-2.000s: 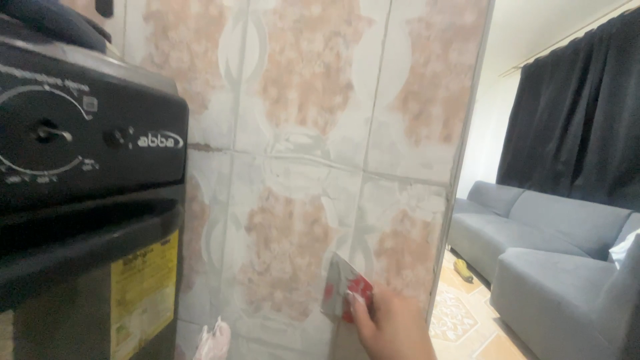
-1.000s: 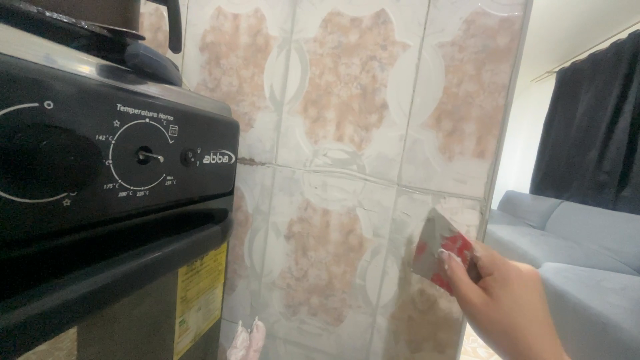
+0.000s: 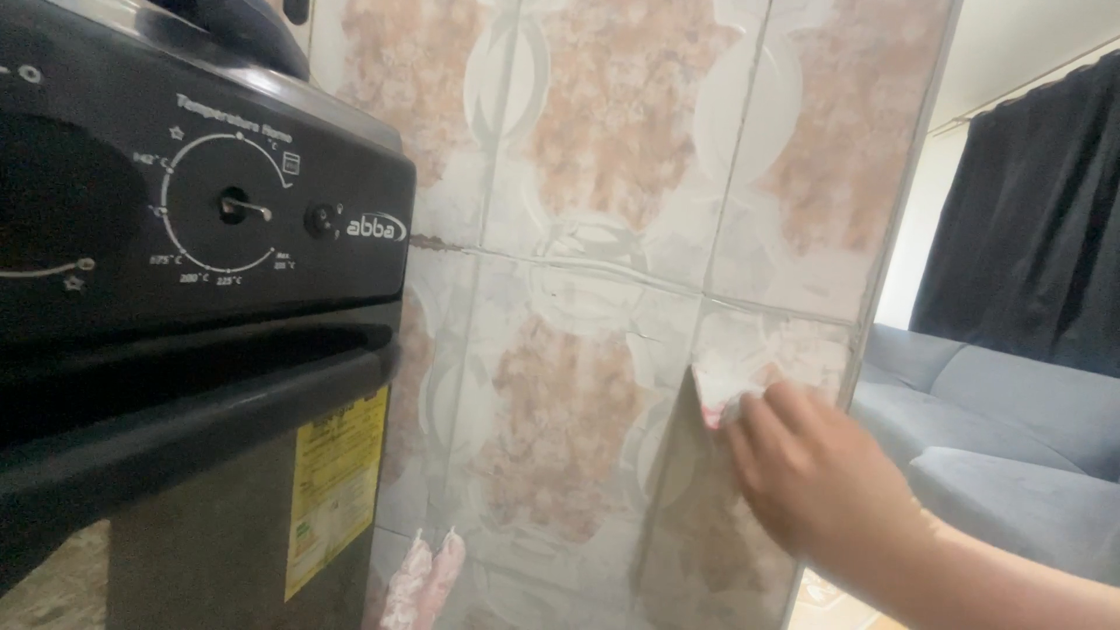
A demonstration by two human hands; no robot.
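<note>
My right hand [image 3: 814, 472] grips a thin flat card [image 3: 726, 385], white and red on the side that shows, and holds it at the tiled wall [image 3: 577, 402] near its right edge. The card looks blurred; I cannot tell whether its edge touches the tile. A shadow falls on the wall below it. At the bottom left, two fingers of my left hand [image 3: 426, 577] show, smeared with white paste, in front of the wall; the rest is out of view. A wavy joint line [image 3: 612, 271] crosses the tiles, with a brown, broken stretch near the oven.
A black oven [image 3: 350, 289] with a control knob stub [image 3: 236, 206] and a yellow label [image 3: 337, 490] stands close at the left. Beyond the wall's right edge are a grey-blue sofa [image 3: 1006, 411], a black curtain [image 3: 1032, 227] and a patterned floor [image 3: 831, 604].
The card in my right hand has turned and now shows more white than red. My right hand stays near the wall's right edge. The view has shifted.
</note>
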